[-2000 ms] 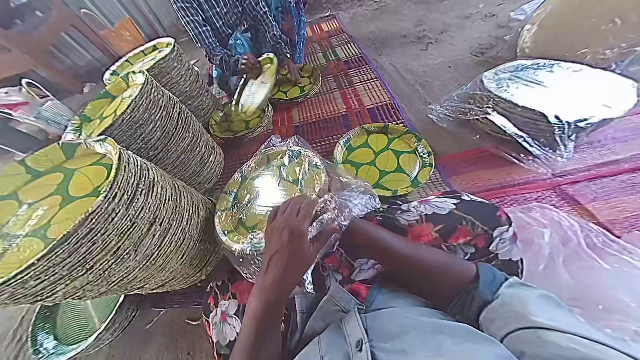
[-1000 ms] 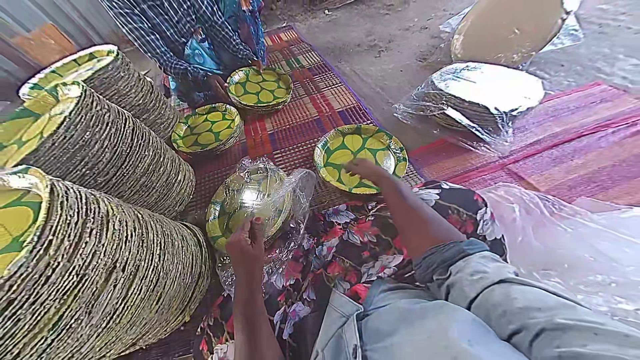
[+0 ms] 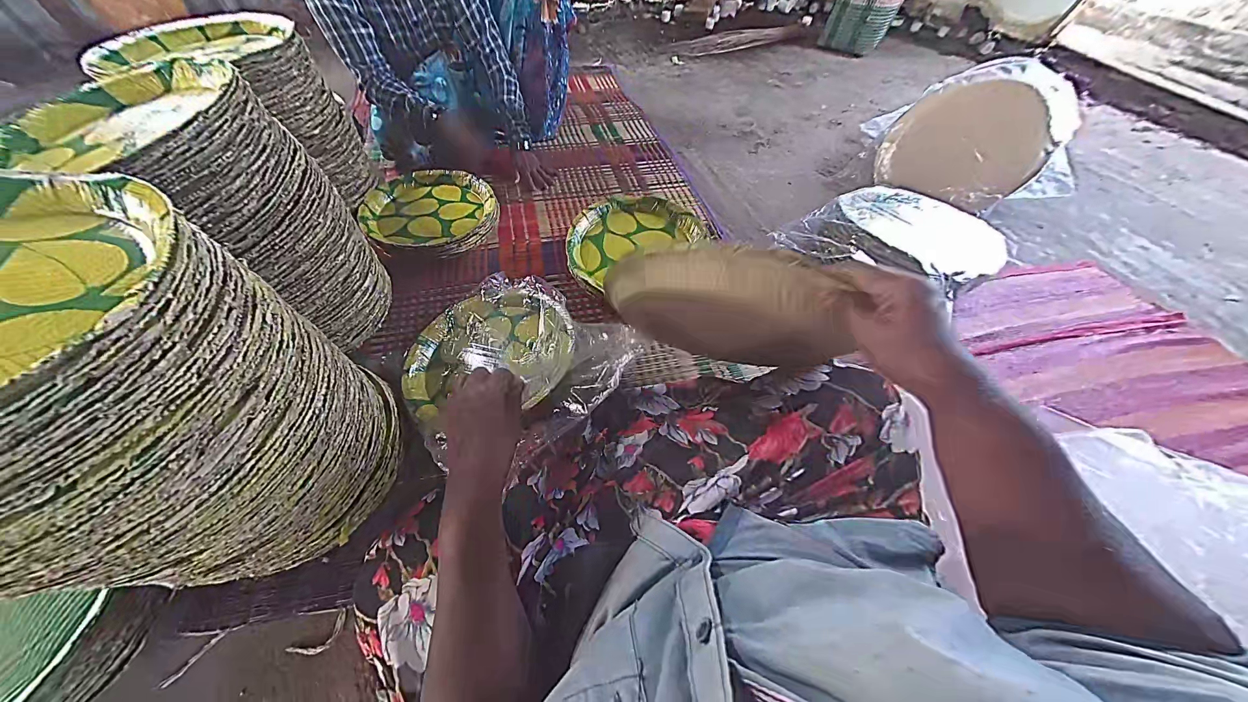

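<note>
My right hand [image 3: 902, 317] grips the rim of a round paper plate [image 3: 731, 302], or a thin stack of them. Its plain brown underside shows, blurred by motion, over my lap. My left hand [image 3: 483, 400] is closed on clear plastic film at the near edge of a film-covered yellow-and-green plate [image 3: 487, 341] left of my lap. Behind the brown plate, another yellow-and-green plate [image 3: 624, 229] lies on the woven mat, partly covered. A small stack of patterned plates [image 3: 429, 210] rests farther back, near another person.
Tall leaning plate stacks [image 3: 263, 439] crowd the left side. A person in a checked sleeve [image 3: 390, 58] sits at the mat's [image 3: 624, 127] far end. Film-wrapped plates [image 3: 921, 234] and a large wrapped disc [image 3: 965, 141] lie at right, beside a pink mat [image 3: 1121, 341] and plastic sheeting [image 3: 1160, 517].
My right hand, at the patterned plate on the mat a second ago, has moved right and now holds a brown-backed plate. The left hand stays at the film-covered plate.
</note>
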